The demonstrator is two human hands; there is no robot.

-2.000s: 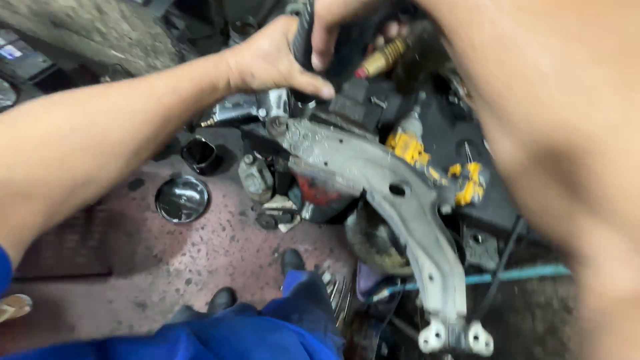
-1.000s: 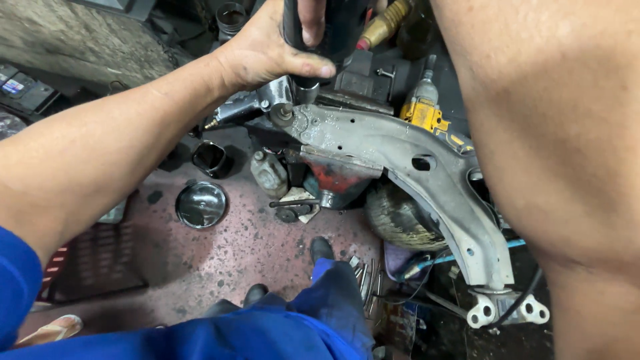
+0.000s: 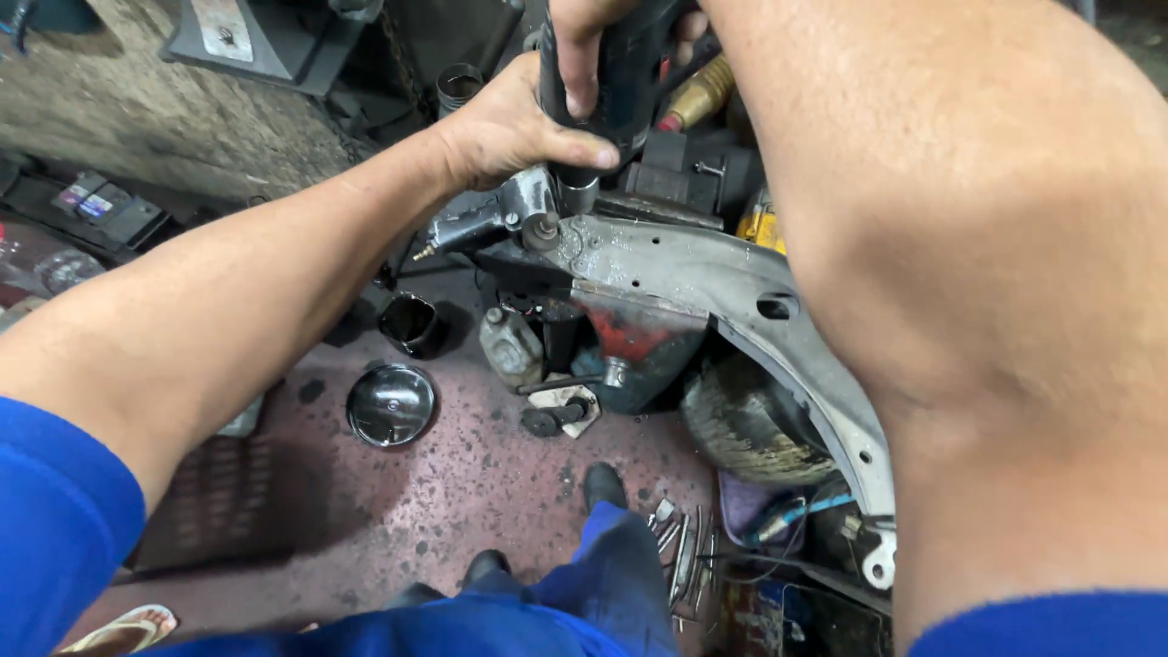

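At the top centre my left hand (image 3: 538, 128) is wrapped around the lower part of a black cylindrical tool (image 3: 620, 82), its thumb across the near side. My right hand (image 3: 584, 46) grips the same tool higher up, partly cut off by the frame's top edge. A metal socket or cylinder (image 3: 578, 195) shows just below the tool, beside the bushing end of a grey metal suspension control arm (image 3: 721, 265). The control arm lies over a red and dark vise (image 3: 639, 338) and curves down to the right, partly hidden by my right forearm. A pneumatic tool (image 3: 493, 214) lies left of the bushing.
A yellow power tool (image 3: 762, 224) is partly behind my right arm. On the floor are a round pan with dark liquid (image 3: 391, 405), a cut container (image 3: 411, 324), a plastic bottle (image 3: 511, 349) and several metal hand tools (image 3: 684, 557). A person's sandalled foot (image 3: 132, 630) is at bottom left.
Both hands stay on the black tool above the control arm's bushing end. My right forearm now covers more of the control arm and the yellow tool. The view has shifted.
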